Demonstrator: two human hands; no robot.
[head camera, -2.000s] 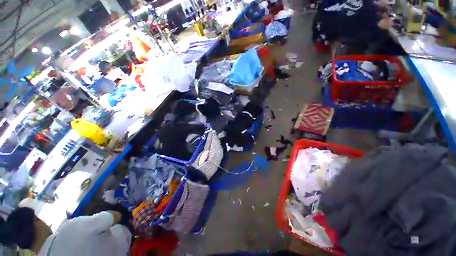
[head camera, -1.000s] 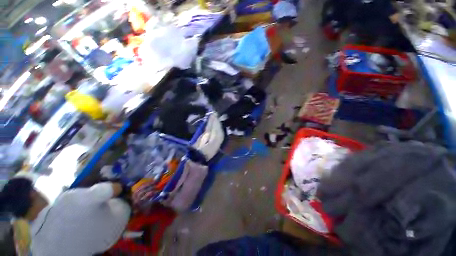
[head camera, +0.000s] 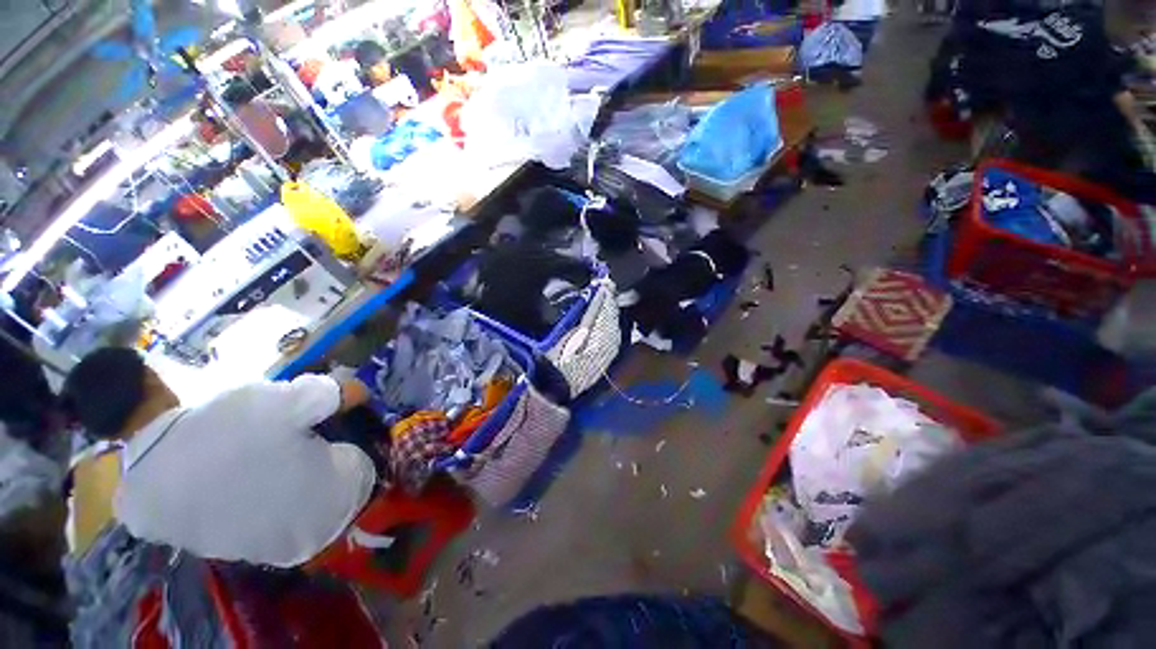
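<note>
Neither of my hands is in the picture. A large soft heap of dark grey garments (head camera: 1027, 533) lies nearest me at the lower right, cut off by the frame edge. It overlaps the right side of a red crate (head camera: 764, 475) that holds crumpled white cloth or plastic (head camera: 862, 456). Dark blue cloth (head camera: 621, 624) shows at the bottom edge; I cannot tell what it belongs to.
A person in a white top (head camera: 247, 469) sits at the left beside a red stool (head camera: 425, 558) and blue-rimmed baskets of garments (head camera: 507, 463). A patterned mat (head camera: 894, 313), another red crate (head camera: 1040, 273) and a person in black (head camera: 1046, 76) are at the right.
The view has swung left, so the floor, crates and grey heap sit further right. More of the seated person and the red stool shows. The dark blue cloth has come in at the bottom edge.
</note>
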